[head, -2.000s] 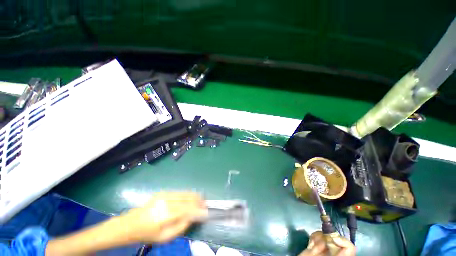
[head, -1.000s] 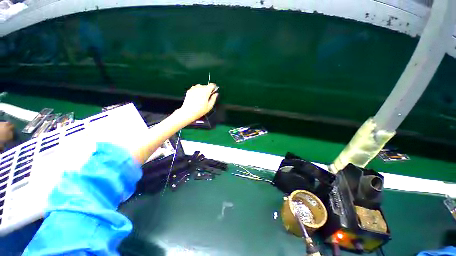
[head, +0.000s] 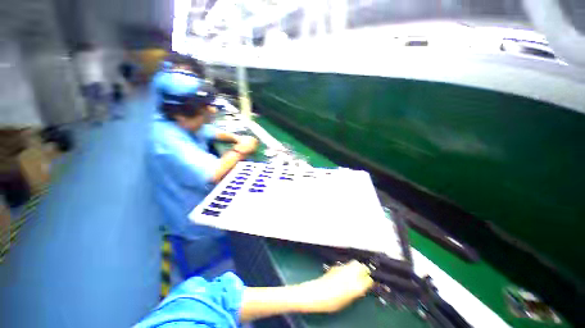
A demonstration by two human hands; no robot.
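The white blister tray [head: 314, 208], with rows of dark slots or parts at its far left, lies tilted on a black tray [head: 403, 234]. My left hand [head: 346, 286] is at the near edge of the trays, beside a pile of small black modules [head: 391, 275]. Its fingertips are blurred against the dark pile, so whether they hold a module cannot be told. A blurred board [head: 531, 303] lies on the green belt at the lower right. My right hand is out of the picture.
A seated person in blue [head: 186, 154] works at the line beyond the white tray, arms over the bench. The green conveyor belt [head: 436, 256] and its dark green wall run along the right. A blue aisle floor [head: 96, 224] lies to the left.
The view has swung left and up. My left hand has come back from the far side of the belt to the black modules. The pot, iron and soldering station have left the picture.
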